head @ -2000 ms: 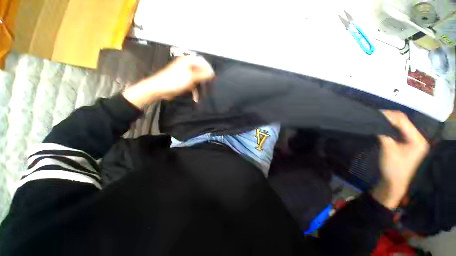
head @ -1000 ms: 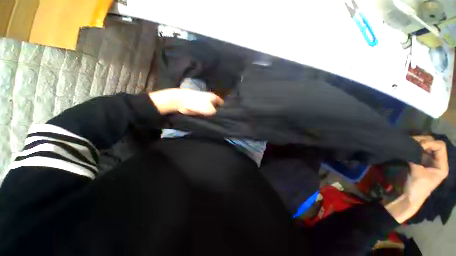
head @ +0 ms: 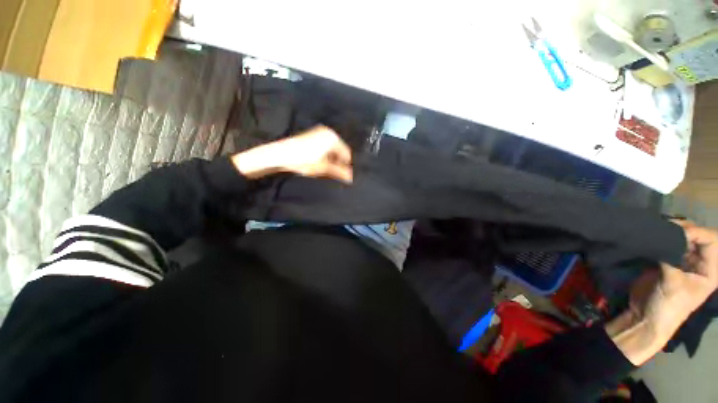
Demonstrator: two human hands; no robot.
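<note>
A black garment panel (head: 488,189) is stretched over my lap, below the front edge of the white machine table (head: 378,47). My left hand (head: 311,153) pinches its left part with bent fingers. My right hand (head: 681,287) holds the garment's far right end between thumb and fingers. Both hands are bare. The garment's lower folds hang dark and are hard to tell from my black clothing. Thread snips with a blue handle (head: 554,67) lie on the table, away from both hands.
Metal fittings (head: 656,31) stand at the table's right end. A blue plastic basket (head: 543,268) and red items (head: 523,334) are below at the right. Cardboard with orange tape (head: 86,43) and a grey quilted cover (head: 47,149) are at the left.
Since two seconds ago my left hand has moved lower, towards my lap, and my right hand has moved right and down, carrying the garment's end. Over the last second both moved only slightly.
</note>
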